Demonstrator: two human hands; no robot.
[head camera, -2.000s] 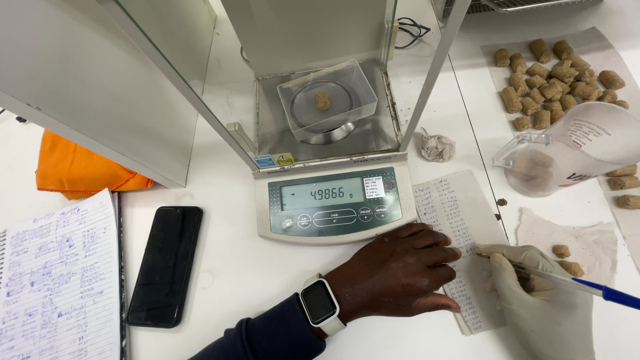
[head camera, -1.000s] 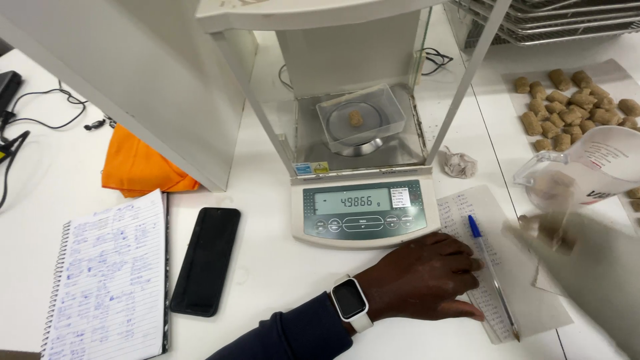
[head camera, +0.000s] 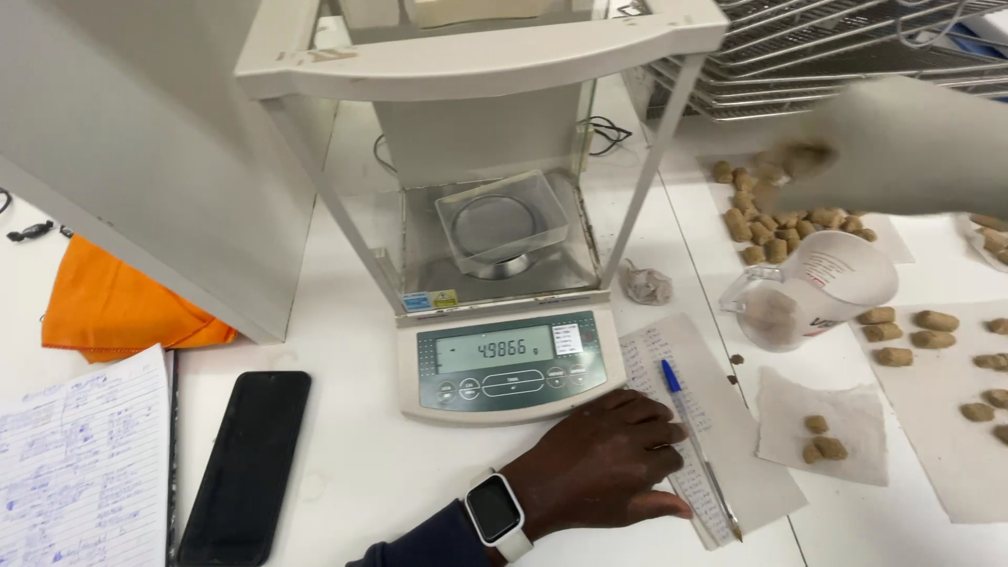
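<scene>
My left hand (head camera: 606, 465), bare with a white-cased watch at the wrist, rests with bent fingers on a handwritten paper sheet (head camera: 756, 492). A blue-capped ballpoint pen (head camera: 701, 449) lies on that sheet, beside the fingertips. My right hand (head camera: 819, 161), in a pale glove and blurred, is over a pile of brown compressed pellets (head camera: 776, 228); its fingers and any grip are unclear. An analytical balance (head camera: 512, 402) stands with its display lit. On its pan sits a clear plastic tray (head camera: 551, 213) with no pellet visible inside.
A clear measuring jug (head camera: 850, 272) stands beside the pile. Small brown pieces (head camera: 831, 449) lie on thin paper, with more pellets (head camera: 933, 339) on a sheet at right. Wire racks (head camera: 756, 87) stand behind. A phone (head camera: 248, 465), notebook (head camera: 87, 465) and orange cloth (head camera: 118, 295) lie left.
My right hand let go of the pen, now on the sheet, and has moved up to the pellet pile. The pellet seen in the balance's tray is gone from it. My left hand stays on the sheet.
</scene>
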